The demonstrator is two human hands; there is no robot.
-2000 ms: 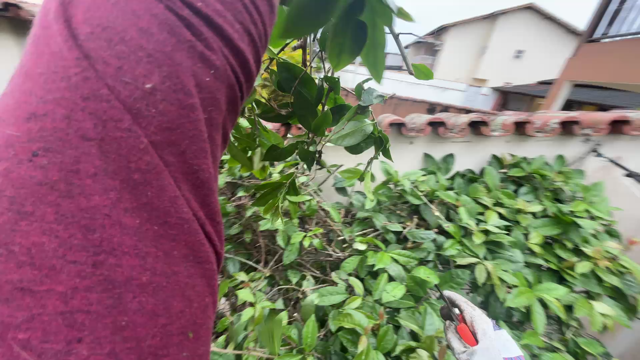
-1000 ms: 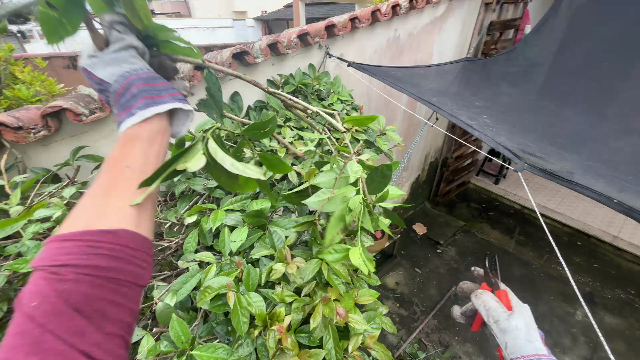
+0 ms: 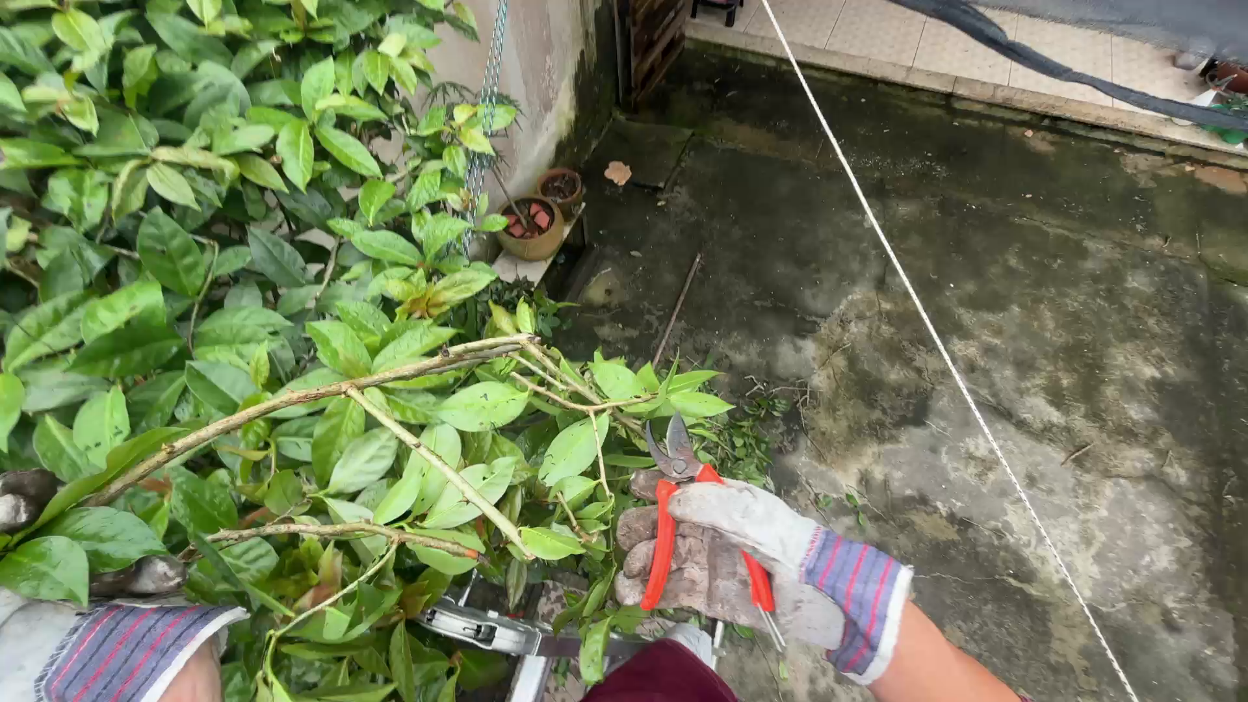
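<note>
My left hand (image 3: 107, 604), in a worn work glove with a striped cuff, is at the lower left, its fingers around a cut leafy branch (image 3: 283, 402) and partly hidden by leaves. The branch reaches right across the hedge (image 3: 185, 234), its forked twigs ending near the pruning shears. My right hand (image 3: 731, 556), gloved likewise, holds red-handled pruning shears (image 3: 675, 468) at lower centre, blades parted and pointing up. The twigs are just left of the blades; no twig is plainly between them.
An aluminium ladder (image 3: 526, 639) stands below me. A white rope (image 3: 916, 292) slants across the concrete floor (image 3: 877, 409). Clay pots (image 3: 531, 230) stand by the wall (image 3: 531, 78), near a hanging twisted cord (image 3: 478, 175). Dark shade cloth (image 3: 1053, 68) hangs at upper right. Cut leaves and a stick (image 3: 676, 310) lie below.
The view has swung down and right. My left hand has brought the branch down from the top of the wall to over the hedge. My right hand still holds the shears.
</note>
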